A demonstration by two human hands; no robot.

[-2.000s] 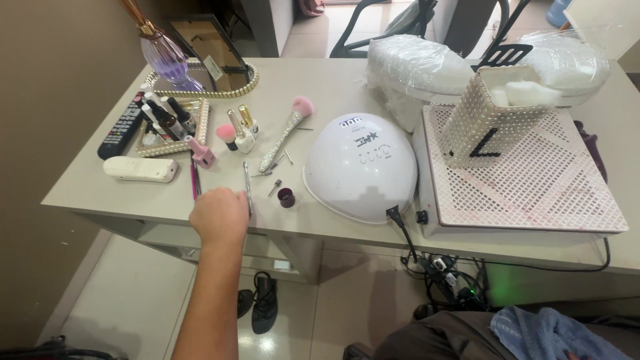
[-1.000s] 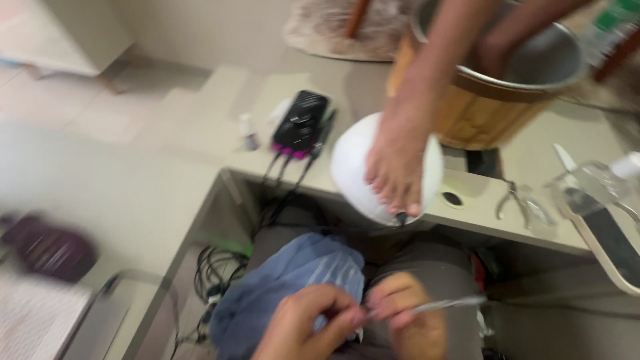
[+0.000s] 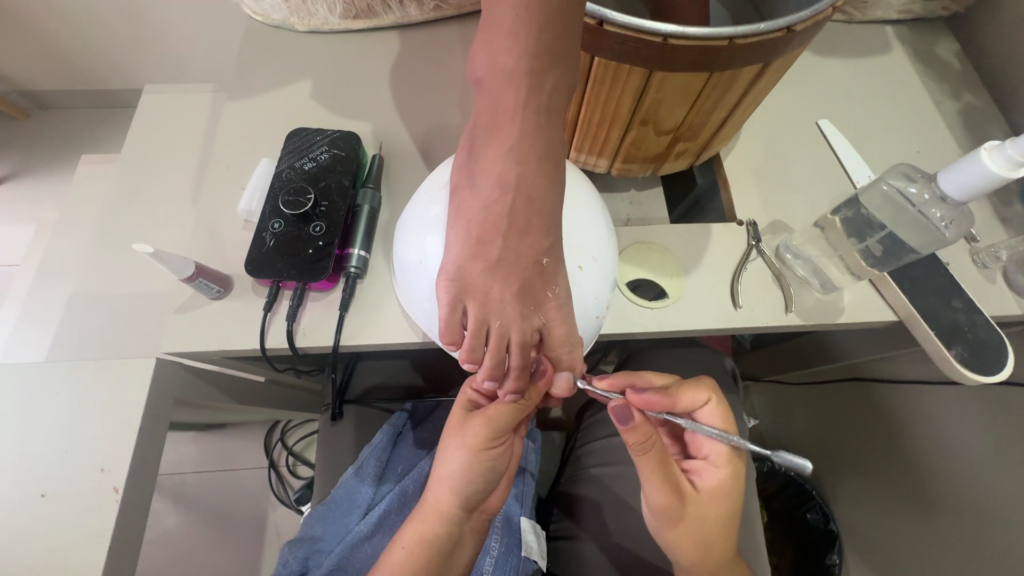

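Another person's bare foot [image 3: 512, 240] rests on a white dome-shaped rest [image 3: 420, 248], toes pointing toward me. My left hand [image 3: 488, 436] grips the toes near the big toe, thumb on top and fingers underneath. Between the thumb and fingers of my right hand [image 3: 680, 448] lies a metal cuticle pusher [image 3: 704, 430]. Its small tip is at the side of the big toe's nail; the wider spoon-shaped end points to the lower right. Specks of debris dot the top of the foot. A blue towel [image 3: 400, 496] drapes over my lap.
Left of the foot are a black nail drill unit [image 3: 308, 204], its handpiece [image 3: 366, 216] and a small bottle [image 3: 186, 272]. To the right lie cuticle nippers [image 3: 760, 268], a foot file [image 3: 948, 316] and a clear spray bottle [image 3: 904, 216]. A wooden bucket [image 3: 672, 100] stands behind.
The view has swung from the other table to the foot. Since one second ago, my left hand has taken hold of the toes, and the pusher in my right hand has come to the big toe.
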